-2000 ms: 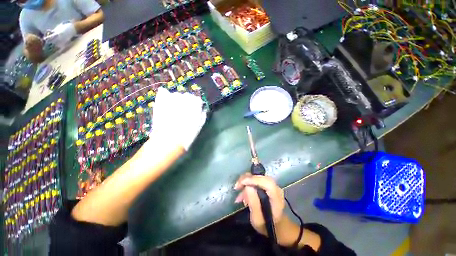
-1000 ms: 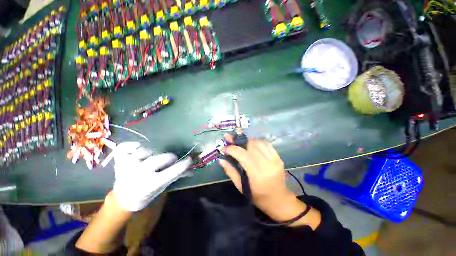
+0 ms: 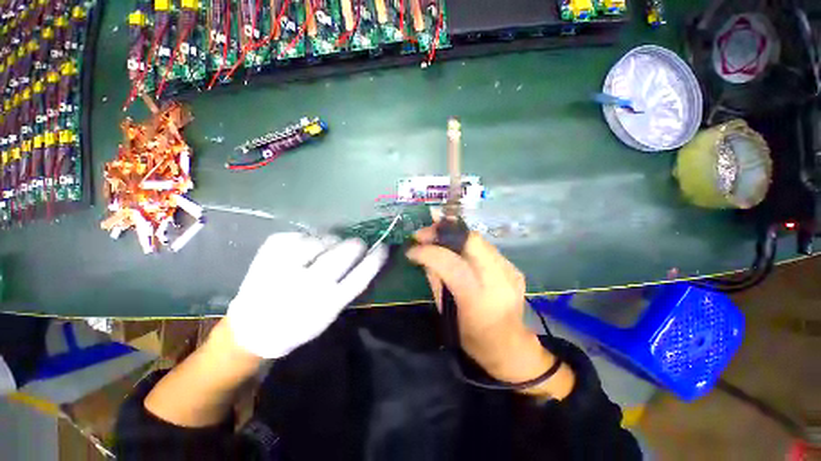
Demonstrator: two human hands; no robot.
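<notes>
My gloved left hand (image 3: 302, 284) is near the bench edge, with thin pale solder wire (image 3: 387, 232) coming from its fingers. My bare right hand (image 3: 482, 279) holds the soldering iron (image 3: 453, 162), its metal tip pointing away from me over the bench. A green circuit board (image 3: 396, 225), blurred, lies between my hands; its right end is at my right fingertips. Which hand bears it is hard to tell. A second board (image 3: 441, 190) lies just beyond, partly under the iron. A third board (image 3: 279, 142) with a red lead lies further left.
Copper strips (image 3: 148, 180) are piled at the left. Trays of boards (image 3: 297, 31) stand behind and at far left. A white tub (image 3: 653, 97) with a blue stick and a yellowish pot (image 3: 725, 167) stand right. A blue stool (image 3: 671, 338) is below the edge.
The view has shifted lower and nearer over the bench. The board between my hands now shows its green side instead of its dark component side. The iron is still in my right hand.
</notes>
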